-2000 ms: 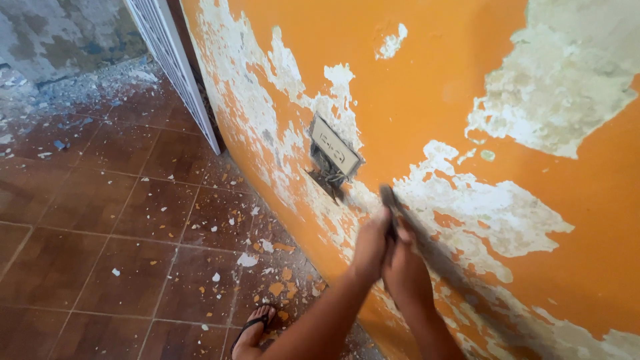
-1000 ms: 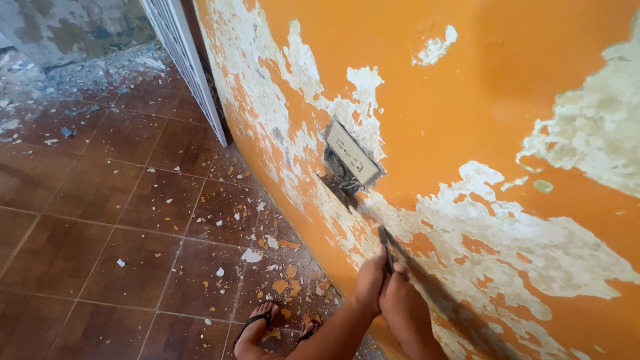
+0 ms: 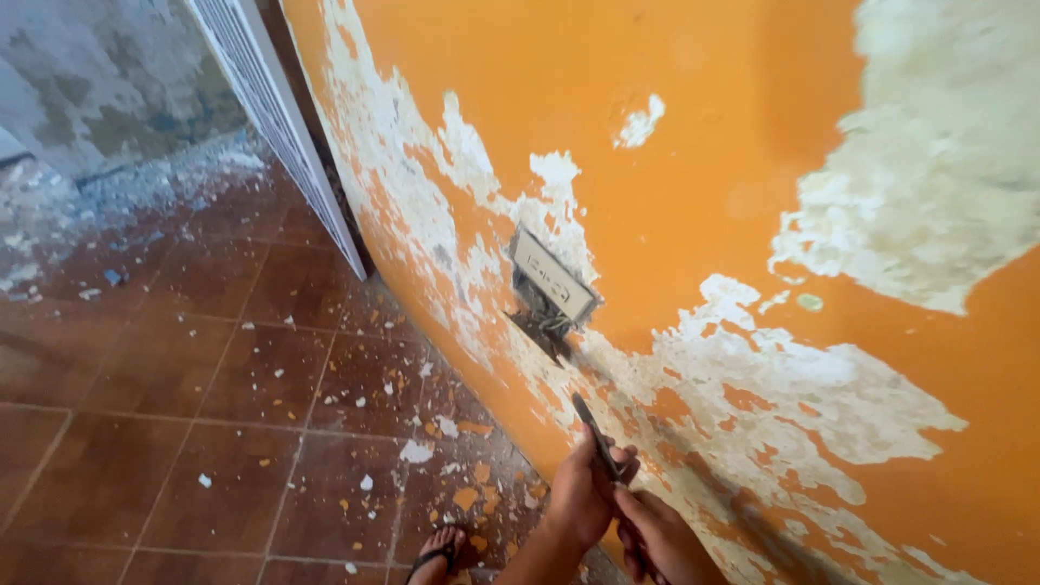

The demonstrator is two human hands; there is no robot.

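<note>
A dark, narrow hand tool (image 3: 595, 435), seen nearly end-on and too unclear to name, points up toward the wall. My left hand (image 3: 587, 491) is closed around its middle, while my right hand (image 3: 660, 532) grips it lower down. The orange painted wall (image 3: 715, 187) is peeling, with wide pale patches of bared plaster (image 3: 780, 398). Above the tool's tip, an outlet plate (image 3: 555, 275) sits tilted in the view, with exposed wires (image 3: 552, 313) in a dark recess beneath it.
Paint and plaster flakes (image 3: 416, 452) lie over the brown floor tiles (image 3: 236, 479). A white barred gate (image 3: 284, 122) stands at the wall's far end. Rubble (image 3: 187, 175) is heaped by the far wall. My sandaled foot (image 3: 439, 555) is near the wall's base.
Both hands and the tool have come down and away from the outlet, beside which they were two seconds ago. The view has shifted somewhat.
</note>
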